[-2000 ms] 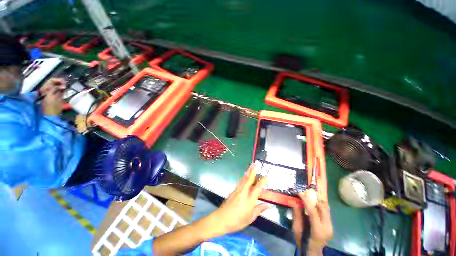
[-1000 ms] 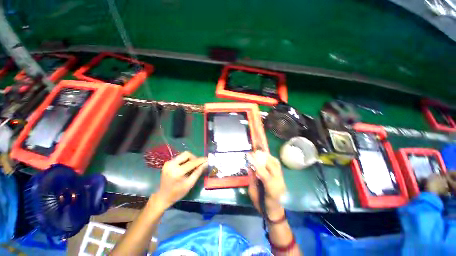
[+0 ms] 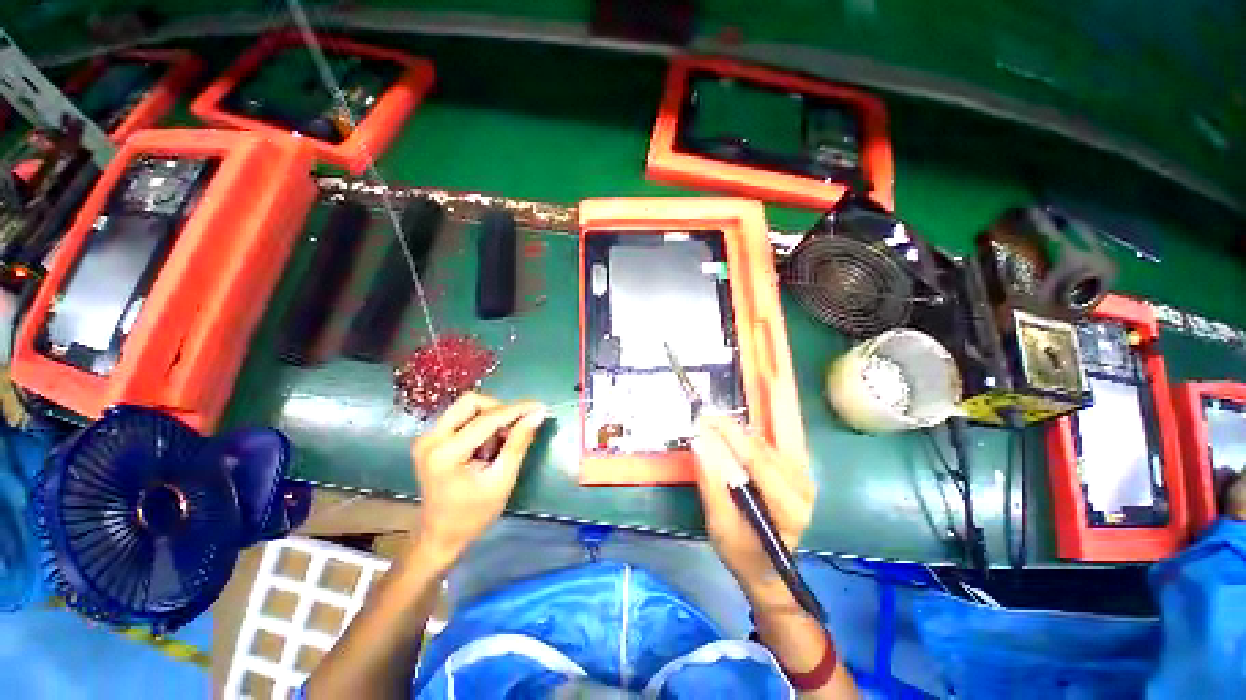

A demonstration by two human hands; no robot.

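Note:
An open tablet [image 3: 661, 308] with a large silver-grey battery lies in an orange-red foam tray [image 3: 776, 358] in front of me. My right hand [image 3: 752, 495] holds the soldering iron [image 3: 768, 531] like a pen; its thin metal tip points up over the lower battery area. Whether the tip touches anything cannot be told. My left hand [image 3: 472, 472] is left of the tray, fingertips pinched on thin solder wire [image 3: 562, 405], whose end reaches the tray's left edge. A heap of small red-wired components [image 3: 444, 372] lies just beyond my left hand.
Three black strips [image 3: 396, 280] lie left of the tablet. A blue desk fan [image 3: 157, 513] and stacked foam trays [image 3: 226, 294] stand at left. Right are a black fume fan [image 3: 850, 280], whitish cup [image 3: 895, 380], yellowish box [image 3: 1049, 358] and another trayed tablet [image 3: 1123, 431]. One more tray [image 3: 772, 171] lies behind.
The view has shifted and is closer to the bench. My right hand now shows the iron angled up across the tablet. My left hand has stayed beside the tray's left edge since a second ago.

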